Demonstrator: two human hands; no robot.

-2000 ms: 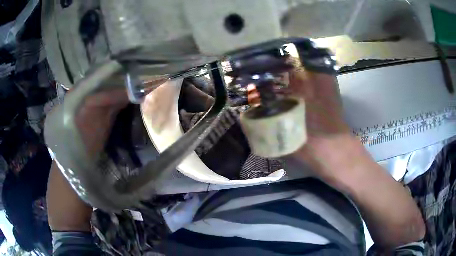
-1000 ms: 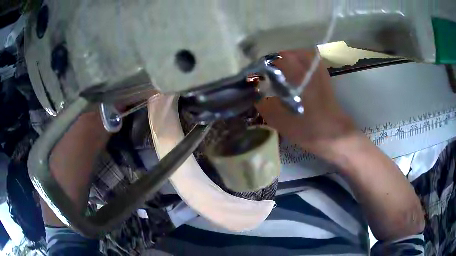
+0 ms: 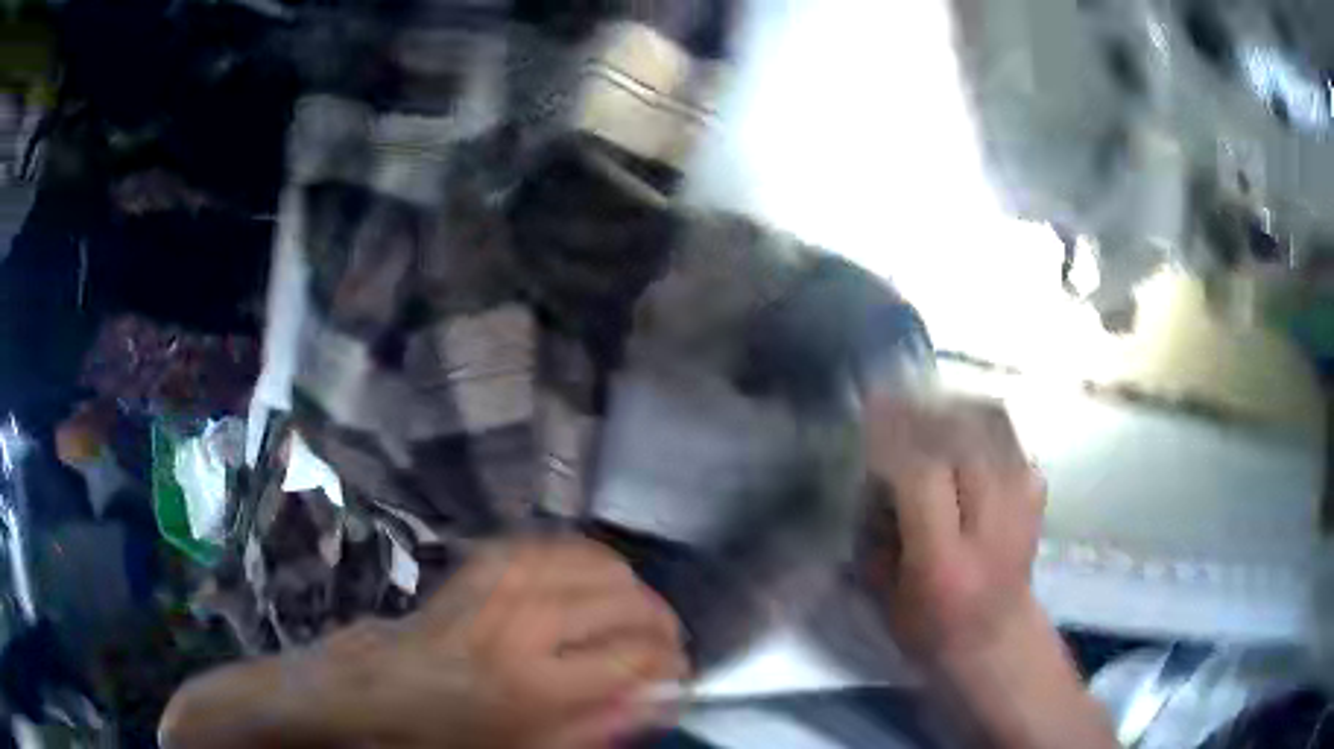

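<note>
A large piece of black, grey and cream checked cloth (image 3: 490, 366) spreads across the middle of the view, blurred by motion. My left hand (image 3: 534, 637) is closed on the near edge of the cloth at bottom centre-left. My right hand (image 3: 958, 512) is closed on the cloth's right side, its fingertips partly blurred. A pale grey patch (image 3: 673, 461) shows on the cloth between my hands. A small white piece (image 3: 775, 666) lies low between them. What exactly my fingertips pinch is too blurred to tell.
The sewing machine (image 3: 1112, 132) stands at upper right. The white table (image 3: 1185, 468), with its ruler edge, runs along the right, and glare brightens it at top centre. Dark cloth and a green-and-white item (image 3: 190, 483) are at left. More cloth is at bottom right.
The view has swung left, so the machine has shifted from the centre to the upper right. The checked cloth is now spread between my hands, away from the needle area.
</note>
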